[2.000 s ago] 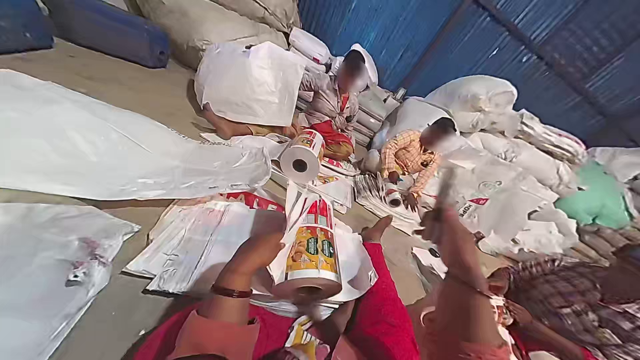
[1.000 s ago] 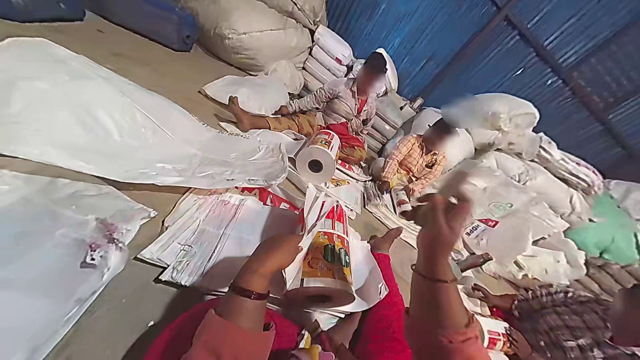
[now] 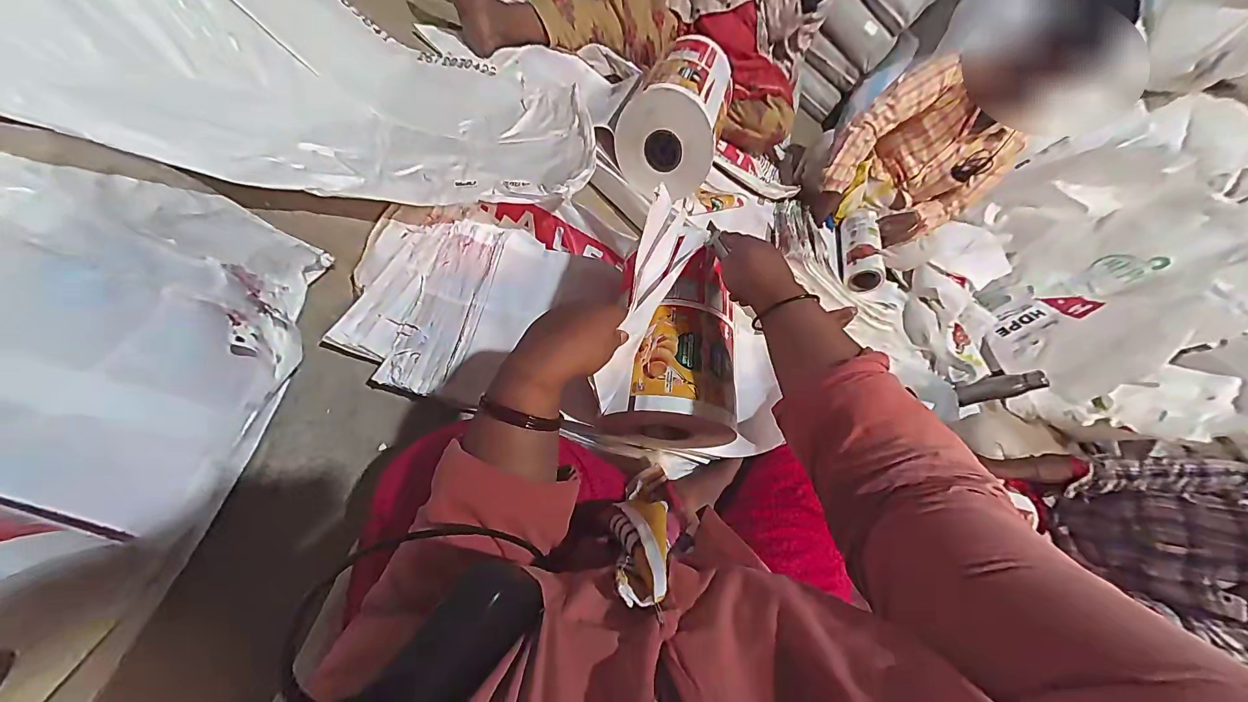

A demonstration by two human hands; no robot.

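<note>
A printed roll of packaging film (image 3: 682, 366) lies on white sheets between my knees, its near end facing me. At its left side my left hand (image 3: 575, 341) has its fingers closed on the edge of a white sheet (image 3: 639, 312) folded up over the roll. My right hand (image 3: 751, 268) is at the roll's far end, fingers bent around a small dark object (image 3: 718, 241) that I cannot make out, close to the sheet's upper edge. A strip of printed film (image 3: 643, 546) rests in my lap.
Another printed film roll (image 3: 665, 146) lies farther ahead. Stacked white sheets (image 3: 439, 302) are left of my roll. Large white plastic sheets (image 3: 292, 107) cover the floor at left. A person in a checked orange shirt (image 3: 907, 136) sits ahead right near a small roll (image 3: 862, 255); a plaid sleeve (image 3: 1160, 526) shows at right.
My right hand has come down from its raised place at the right to the far end of the roll. The white sheet now stands folded up beside my left hand. The view has tilted down.
</note>
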